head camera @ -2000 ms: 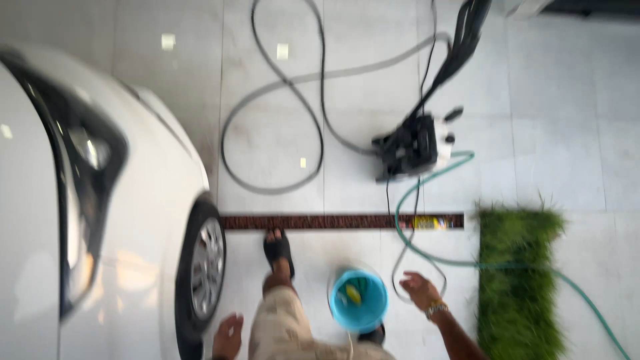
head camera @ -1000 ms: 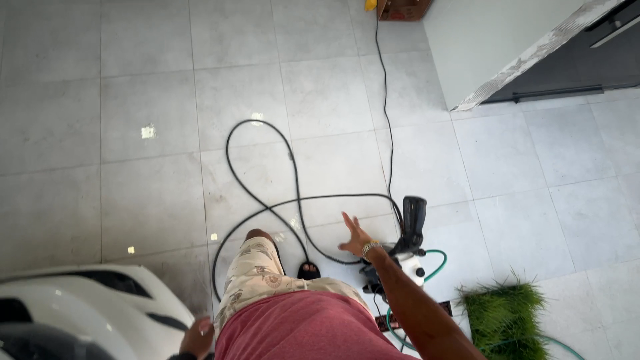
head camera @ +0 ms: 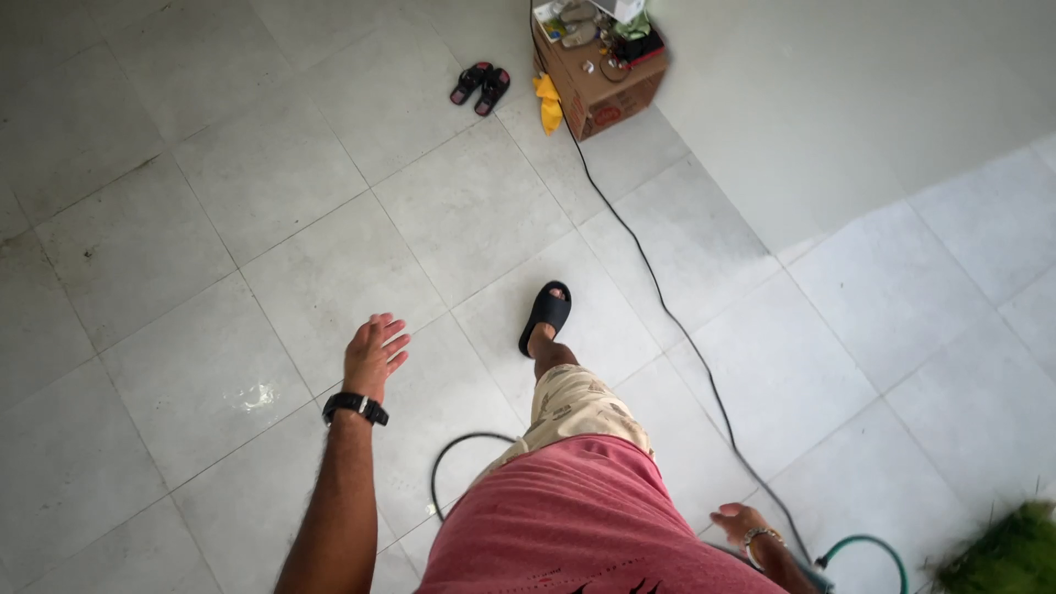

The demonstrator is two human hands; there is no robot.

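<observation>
My left hand (head camera: 378, 356), with a black watch on its wrist, is held out over the tiled floor with fingers apart and nothing in it. At the lower right, my right hand (head camera: 739, 523), wearing a metal bracelet or watch, hangs beside my red shirt, its fingers loosely bent; no object shows in it. A black power cord (head camera: 701, 355) runs down the floor toward that side. Near it curves a green hose (head camera: 874, 540). Part of a black hose loop (head camera: 445, 458) shows left of my shorts. A black slide sandal (head camera: 548, 313) is on my forward foot.
A cardboard box (head camera: 619, 99) with items on top stands against the pale wall (head camera: 792, 107). A yellow cloth (head camera: 547, 103) hangs or lies at its side. A pair of flip-flops (head camera: 480, 87) rests nearby. Artificial or real grass (head camera: 1002, 553) is at the lower right corner.
The view has swung toward the cardboard box; the car and bucket are out of sight. My left hand has come up and forward, while my right hand has dropped back to my side.
</observation>
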